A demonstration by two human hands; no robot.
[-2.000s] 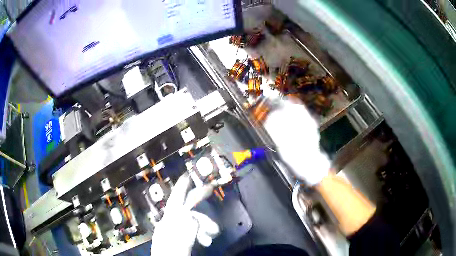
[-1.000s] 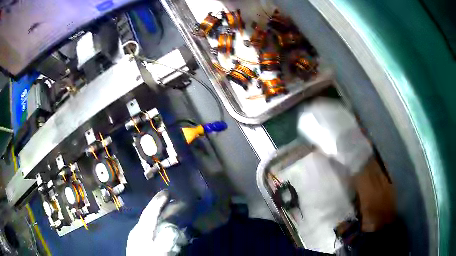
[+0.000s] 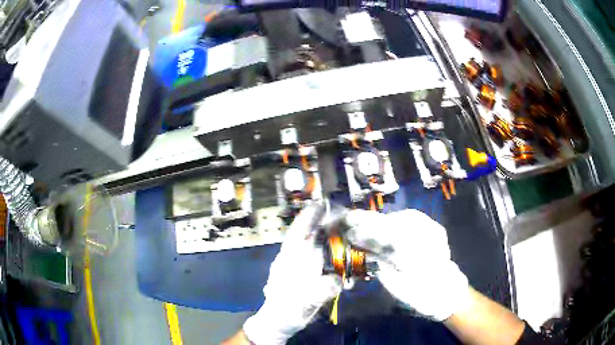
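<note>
A wound coil (image 3: 345,257) with orange copper windings is held between my two hands, in front of the fixtures; a thin lead hangs below it. My left hand (image 3: 300,279), in a white glove, grips its left side. My right hand (image 3: 411,259), also gloved and slightly blurred, holds its right side. Behind the hands, fixtures stand in a row along the silver fixture beam (image 3: 317,91). The right three, at the right end (image 3: 438,153), beside it (image 3: 368,165) and further left (image 3: 295,182), show orange leads. The leftmost fixture (image 3: 226,193) shows no orange windings.
A steel tray (image 3: 573,158) with a heap of coils is at the upper right, and a near tray (image 3: 536,253) below it. A yellow-tipped air nozzle (image 3: 477,158) is beside the right fixture. A large grey box (image 3: 67,81) and a ribbed hose with clear hood (image 3: 84,219) are left.
The view has swung left, bringing the grey box and hose in. My right hand has come from the near tray to meet my left hand, and a coil is now between them.
</note>
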